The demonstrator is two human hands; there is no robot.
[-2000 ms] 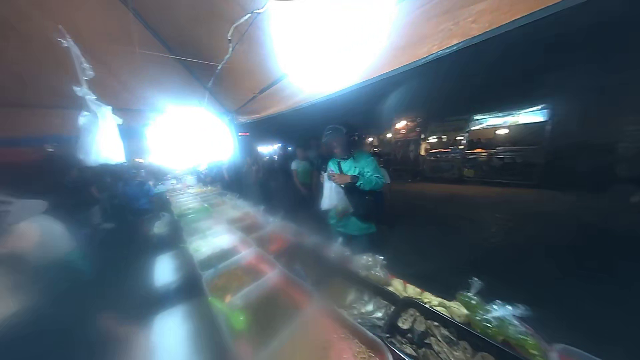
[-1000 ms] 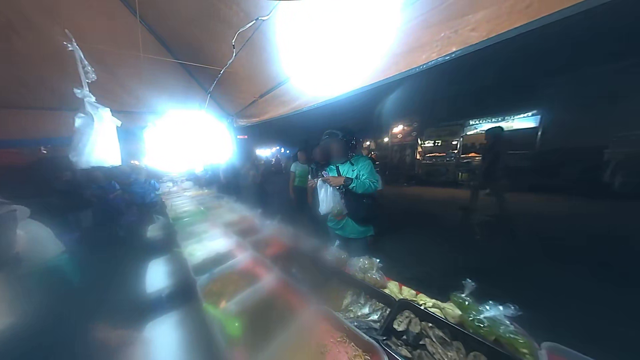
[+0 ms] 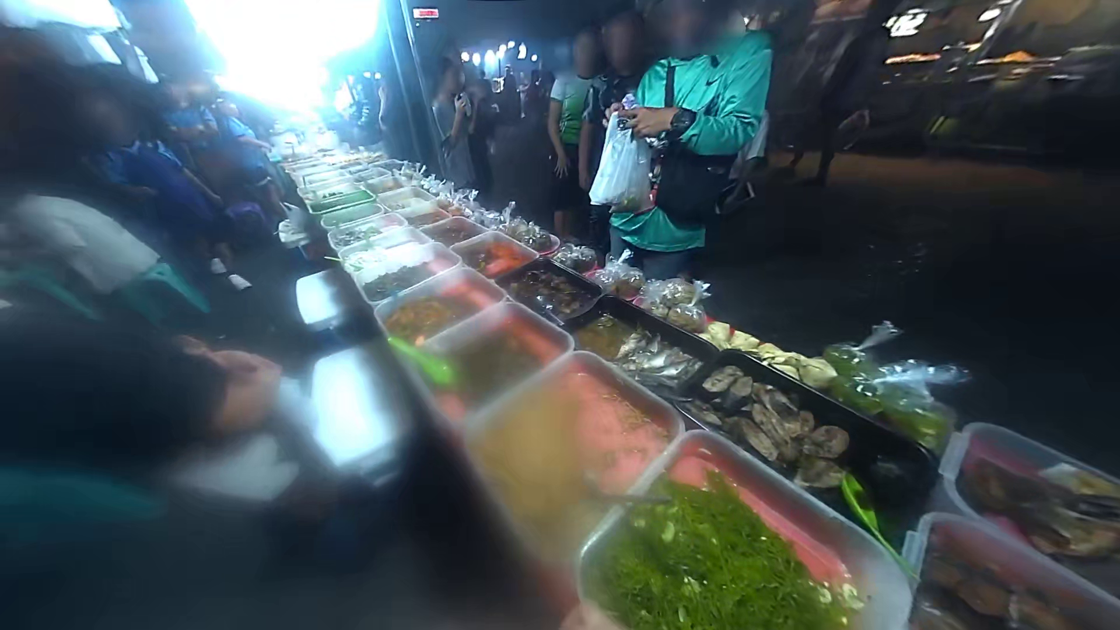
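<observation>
Neither of my hands can be made out; a small blurred skin-toned patch at the bottom edge touches the near tray, and I cannot tell what it is. That plastic tray [image 3: 844, 547] holds green seaweed-like strands. Behind it a tray of pale broth [image 3: 569, 437] has a dark utensil handle near its rim. Sliced, dark-edged pieces [image 3: 774, 420] lie in a black tray, with a green spoon [image 3: 862, 503] at its near end. Another black tray holds silvery fish [image 3: 656, 357]. A light-green utensil [image 3: 423, 360] rests over a tray of food at the left.
Knotted clear bags [image 3: 892, 385] line the far side. More food trays [image 3: 499, 254] recede into the distance. Across stands a person in a teal jacket [image 3: 726, 96], both hands at a white plastic bag [image 3: 623, 166]. Blurred people sit at the left, beside bright pale boxes [image 3: 354, 407].
The view has swung down, bringing the green-filled tray in at the bottom. The hanging white bag at upper left has left view. The person in teal still has the plastic bag in hand.
</observation>
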